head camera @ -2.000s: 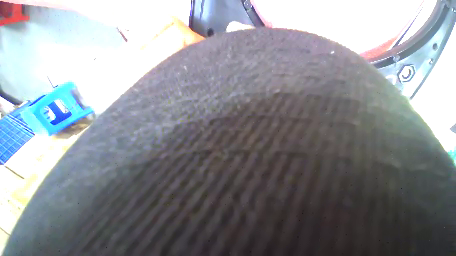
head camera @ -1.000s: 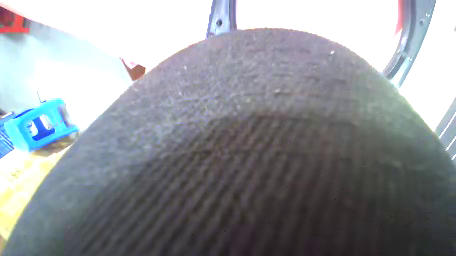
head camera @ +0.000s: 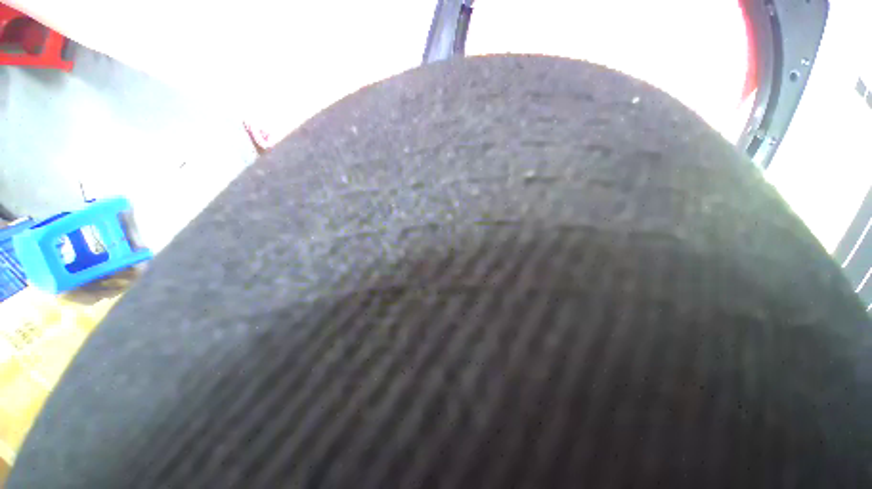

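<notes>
A dark ring frame [head camera: 792, 76] shows at the top right, cut off by the upper edge. Its right side has a small hole and curves down behind a dark ribbed fabric shape [head camera: 459, 267]. A narrow part of its left side shows at the top centre. The opening between them is washed out to white, with a red line along its right inner edge. The fabric hides the frame's lower part and the middle of the view. Neither my left hand nor my right hand can be made out.
A blue plastic stool [head camera: 84, 246] stands at the left, with a blue bin [head camera: 11, 258] beside it and a carton [head camera: 43, 344] below. A red stool [head camera: 33, 40] is at the top left. A pale surface with dark stripes [head camera: 861, 234] shows at the right edge.
Since two seconds ago the frame's visible parts look different and sit differently in view; the hexagonal mark on its rim and the orange patch left of it no longer show. The view has shifted slightly.
</notes>
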